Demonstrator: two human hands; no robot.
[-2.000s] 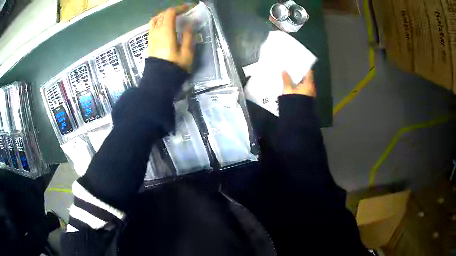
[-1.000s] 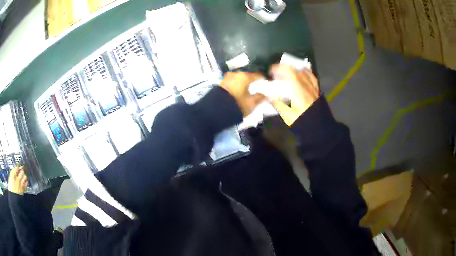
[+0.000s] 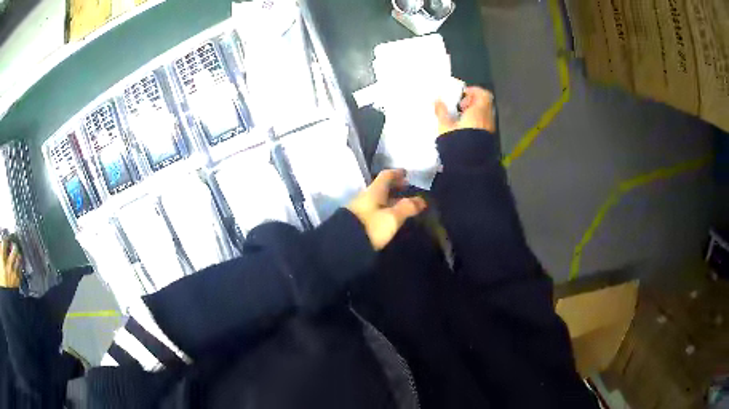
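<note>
A loose stack of empty white bags [image 3: 409,76] lies fanned out on the green bench, right of the blister tray. My right hand [image 3: 468,110] pinches the stack's right edge, with the thumb on top. My left hand [image 3: 384,206] is at the stack's lower end, fingers apart, with nothing visible in it. The clear blister tray [image 3: 339,100] holds several bare keypad phones [image 3: 209,92] in its upper row. A white bagged phone [image 3: 280,68] fills the upper right pocket. Bagged phones [image 3: 254,190] fill the visible lower row; my left sleeve covers part of it.
An open can [image 3: 422,11] stands on the bench [image 3: 352,32] above the bags. At far left, another worker's hand [image 3: 9,262] touches a neighbouring tray [image 3: 30,216]. Printed cartons [image 3: 663,56] are at upper right. An open brown box [image 3: 595,323] is below the bench's right side.
My left hand has left the upper right pocket, met my right hand over the bags, then parted from it towards the lower left. The stack now lies spread out. The other worker's hand has appeared.
</note>
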